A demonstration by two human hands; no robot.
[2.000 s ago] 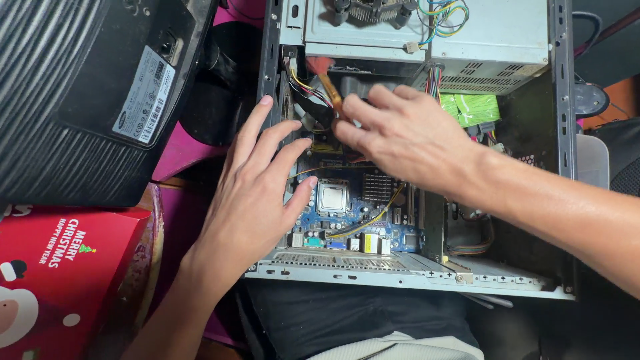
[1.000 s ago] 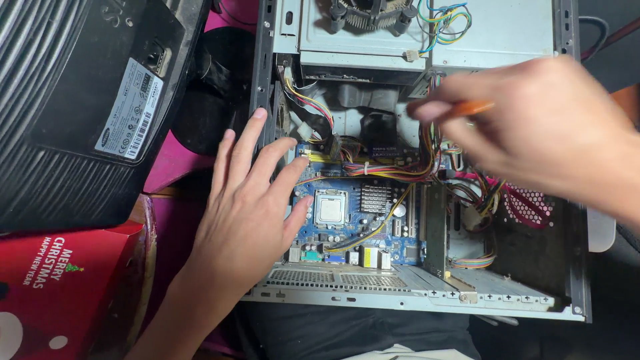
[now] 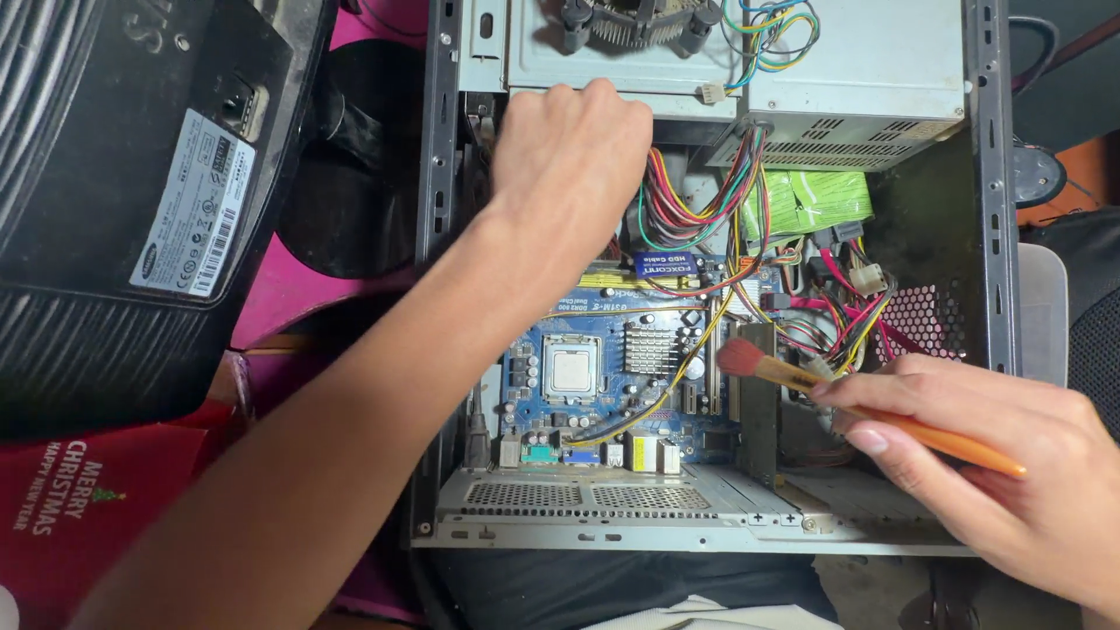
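An open computer case (image 3: pixel 700 535) lies before me. My right hand (image 3: pixel 971 446) holds a soft-bristled brush (image 3: pixel 927 433) by its orange handle, its reddish bristles over the right edge of the blue motherboard (image 3: pixel 586 420). My left hand (image 3: pixel 573 162) reaches into the case at the drive bay edge, beside a bundle of coloured cables (image 3: pixel 691 219); its fingertips are hidden, so its grip cannot be told. A bare processor (image 3: pixel 571 370) sits in its socket, left of a small heatsink (image 3: pixel 649 350). A cooler with a finned heatsink (image 3: pixel 639 26) rests on the drive bay.
The metal power supply (image 3: pixel 857 70) fills the case's upper right, above a green ribbon-like bundle (image 3: pixel 814 206). A black monitor (image 3: pixel 105 350) stands at the left, over a red printed box (image 3: pixel 96 490). Wires with connectors (image 3: pixel 868 279) lie near the pink-backed vent.
My left hand has moved from the motherboard's left side up to the drive bay. My right hand has come down with the brush to the lower right. The cable bundle sits differently.
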